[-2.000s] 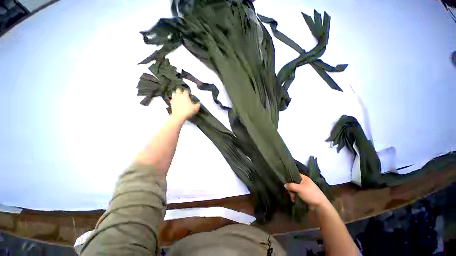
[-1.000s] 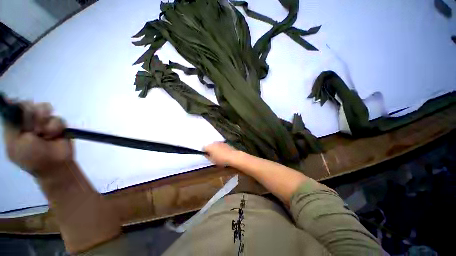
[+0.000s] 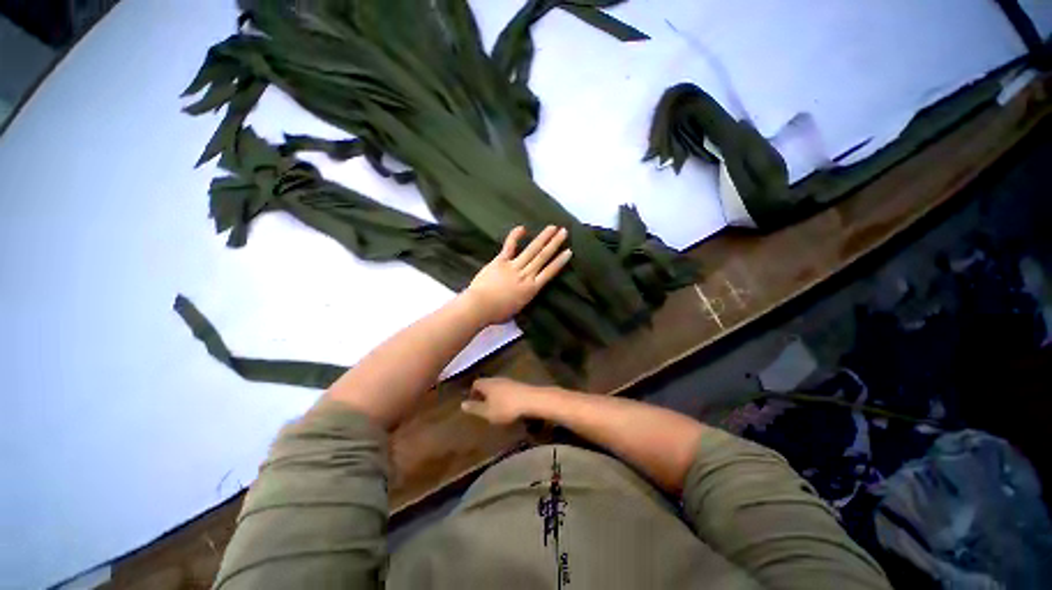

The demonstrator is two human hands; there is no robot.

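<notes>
A big sheaf of dark green fabric strips (image 3: pixel 461 150) lies across the white paper, its near end over the brown table edge. My left hand (image 3: pixel 519 277) is flat on the sheaf's near part, fingers spread. My right hand (image 3: pixel 496 401) is low over the brown edge, fingers curled; whether it holds anything is unclear. A single dark green strip (image 3: pixel 283 370) lies on the paper at left and passes behind my left forearm, which hides its other end. A smaller folded bundle (image 3: pixel 738 150) lies to the right of the sheaf.
White paper (image 3: pixel 104 346) covers the table, with a bare brown edge (image 3: pixel 796 259) nearest me. A dark fabric layer (image 3: pixel 900 150) runs along the paper's right edge. On the floor at lower right are dark scraps and a greyish crumpled plastic-like heap (image 3: pixel 963 507).
The strip stretched between my hands is now partly down on the paper. My left hand has moved from the far left onto the sheaf. The view has shifted, and the white strip is out of sight.
</notes>
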